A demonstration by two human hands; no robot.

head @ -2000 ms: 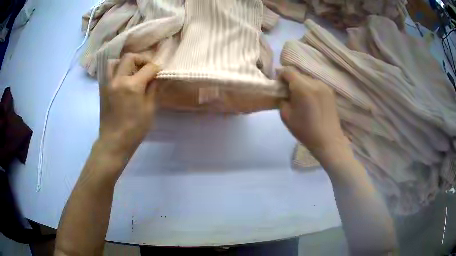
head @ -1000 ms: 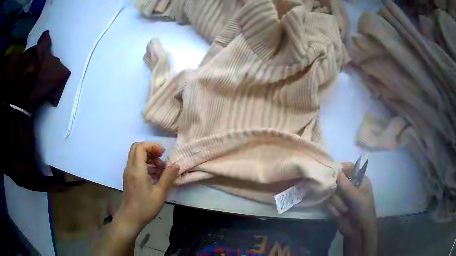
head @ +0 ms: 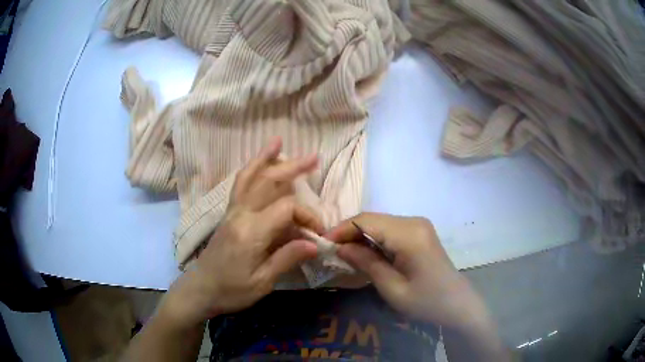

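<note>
A beige ribbed knit top [head: 269, 113] lies on the table in front of me, its wide collar away from me and its hem at the near edge. My left hand [head: 262, 230] pinches a bit of the hem between thumb and forefinger, other fingers spread. My right hand [head: 392, 251] pinches the same fabric close beside it. Small dark thread snips [head: 373, 240] lie in my right hand, tips pointing up and left, partly hidden by the fingers. A white care label [head: 320, 273] shows below the pinched fabric. Any thread end is too small to tell.
A heap of beige tops [head: 537, 85] fills the right side, with a cuff [head: 470, 134] reaching toward the middle. More beige cloth [head: 152, 18] lies at the far left. A white cord [head: 55, 141] and dark maroon cloth [head: 18, 145] lie at left. The white table [head: 424, 191] has a curved near edge.
The hem was stretched wide between both hands; now my hands have come together at its right part. The snips moved left with my right hand. The view has shifted.
</note>
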